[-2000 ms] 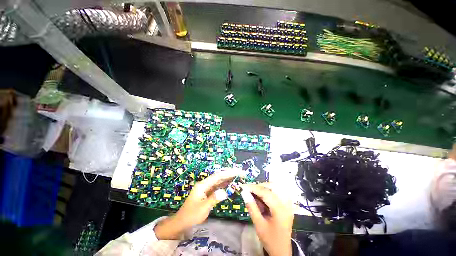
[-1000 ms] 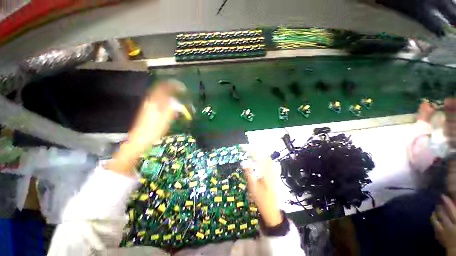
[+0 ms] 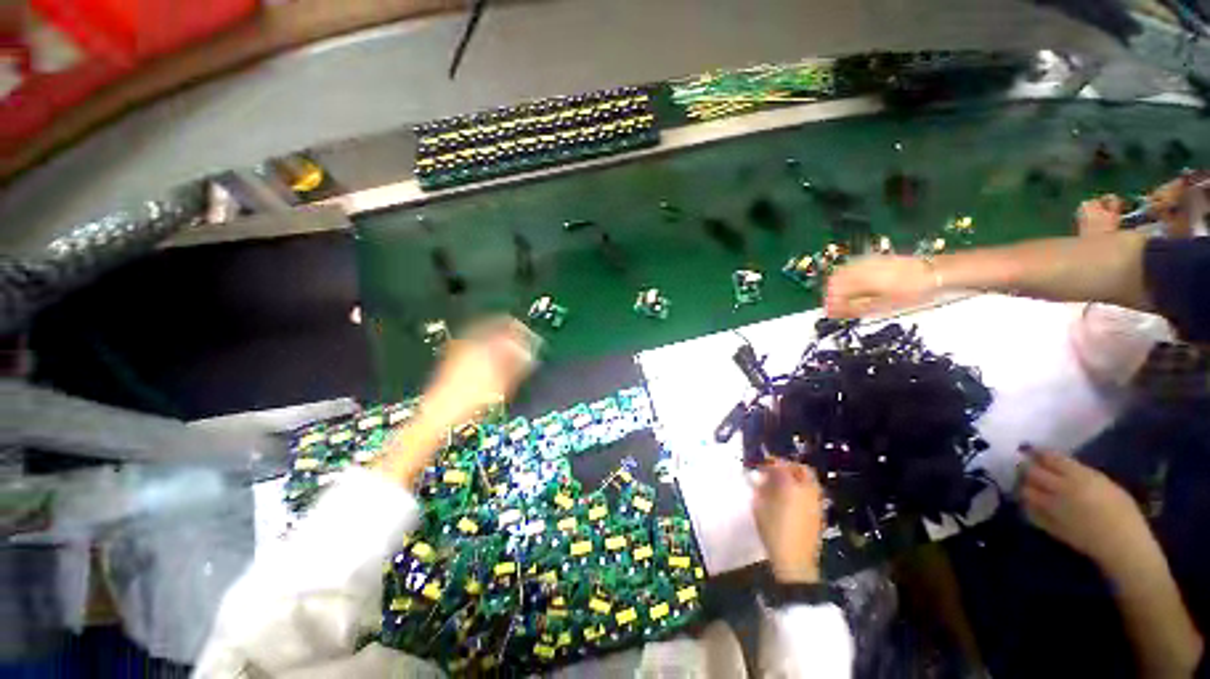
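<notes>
My left hand (image 3: 480, 368) is blurred above the near edge of the belt, just behind the board pile; I cannot tell if it holds anything. My right hand (image 3: 791, 515) is at the near left side of the heap of black leads (image 3: 876, 425), fingertips down by the heap; whether they grip a lead is unclear. Loose green circuit boards with yellow blocks (image 3: 584, 570) are piled in front of me. A board with lead (image 3: 437, 332) lies on the green conveyor belt (image 3: 664, 252) beyond my left hand, with several more spaced to its right.
Another person's hand (image 3: 882, 284) reaches over the back of the heap, and a second hand (image 3: 1081, 504) is right of it. The leads lie on a white sheet (image 3: 717, 517). Stacked boards (image 3: 531, 135) and green-yellow wires (image 3: 750, 90) are on the far shelf. Clear plastic (image 3: 166, 557) is left.
My left hand has drawn back from the belt, and a board shows at its left end. My right hand has moved right from the board pile to the leads. Another person's arm now reaches in.
</notes>
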